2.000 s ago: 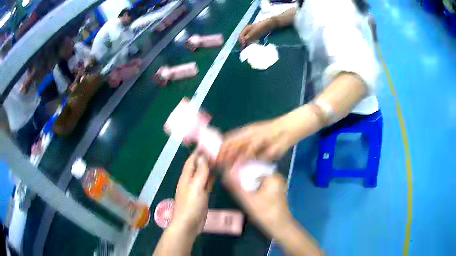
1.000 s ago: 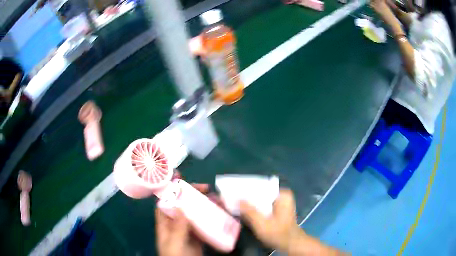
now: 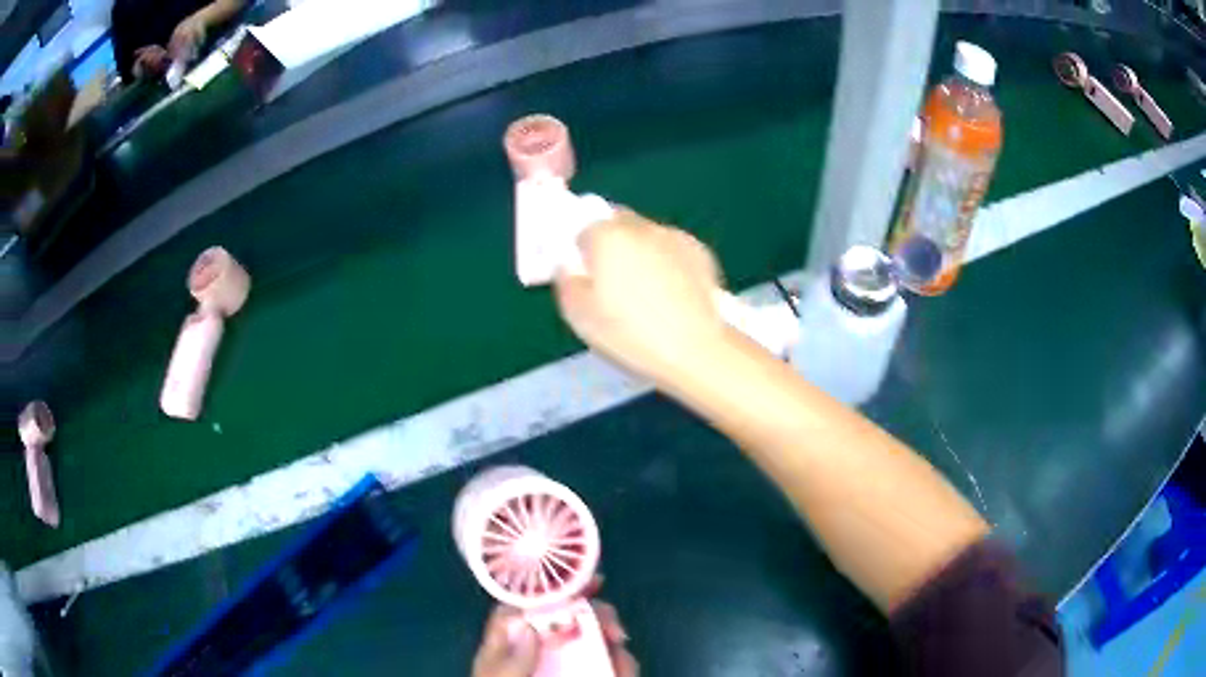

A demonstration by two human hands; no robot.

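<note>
My left hand (image 3: 549, 648), partly cut off by the bottom edge, holds a pale pink handheld fan (image 3: 533, 540) by its handle, with the thin-spoked grille facing up. My right hand (image 3: 642, 284) is stretched over the green conveyor (image 3: 384, 265), closed on a white cloth (image 3: 589, 212). It is at the right side of the handle of another pink fan (image 3: 536, 225) on the conveyor. Its fingertips are blurred and partly hidden, so I cannot tell whether they grip that fan.
More pink fans (image 3: 192, 357) lie on the conveyor, left and far right. A white square dispenser bottle (image 3: 846, 344) with open lid stands by the post (image 3: 873, 132), near an orange drink bottle (image 3: 955, 172) and white wipes (image 3: 761, 320). A blue-edged dark strip (image 3: 298, 582) lies lower left. Another person's hands (image 3: 179, 46) show upper left.
The view has swung left. My right hand with the cloth has moved from beside the held fan out over the conveyor. The held fan is now more upright, near the bottom edge.
</note>
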